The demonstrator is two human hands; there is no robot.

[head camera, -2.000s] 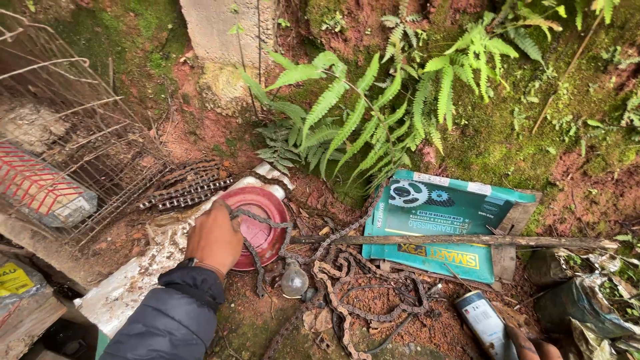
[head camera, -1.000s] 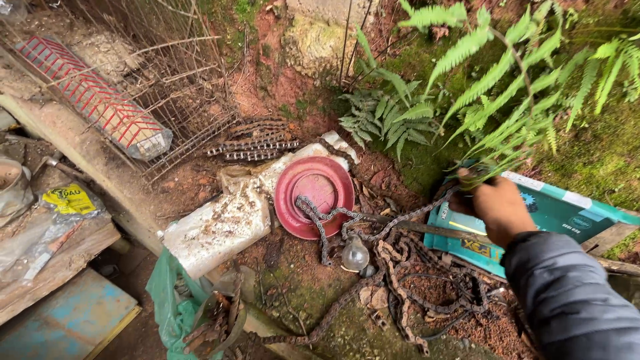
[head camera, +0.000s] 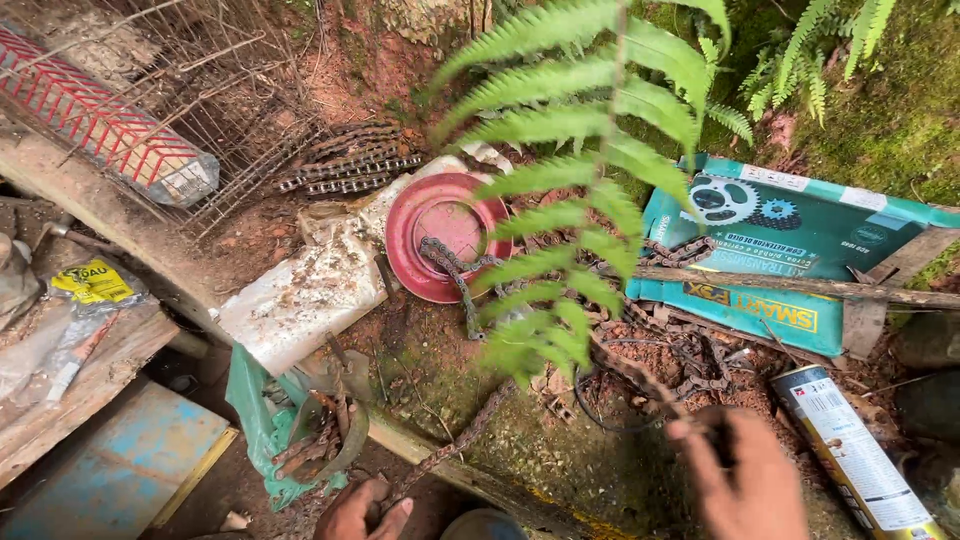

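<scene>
My left hand (head camera: 364,511), at the bottom edge, grips the end of a rusty roller chain (head camera: 469,435) that runs up to the right. My right hand (head camera: 739,476), blurred, holds a rusty chain near the heap at lower right. More rusty chain (head camera: 705,384) lies tangled on red soil above it. One length of chain (head camera: 465,279) rests in a round red dish (head camera: 420,270); another piece (head camera: 679,253) lies on the teal chain-kit box (head camera: 780,259). A fern frond (head camera: 570,150) hides part of the middle. A spray can (head camera: 855,450) lies right of my right hand.
A stick (head camera: 787,283) crosses the box. Bundled chains (head camera: 352,161) lie behind a dirty white slab (head camera: 300,300). Wire mesh with a plastic bottle (head camera: 112,120) stands at upper left. A green plastic bag (head camera: 262,427), wooden boards (head camera: 90,375) and a blue-painted panel (head camera: 120,457) are at lower left.
My right hand has moved from the box down to the chain at lower right. My left hand now grips a chain end at the bottom; two seconds ago it was at the red dish.
</scene>
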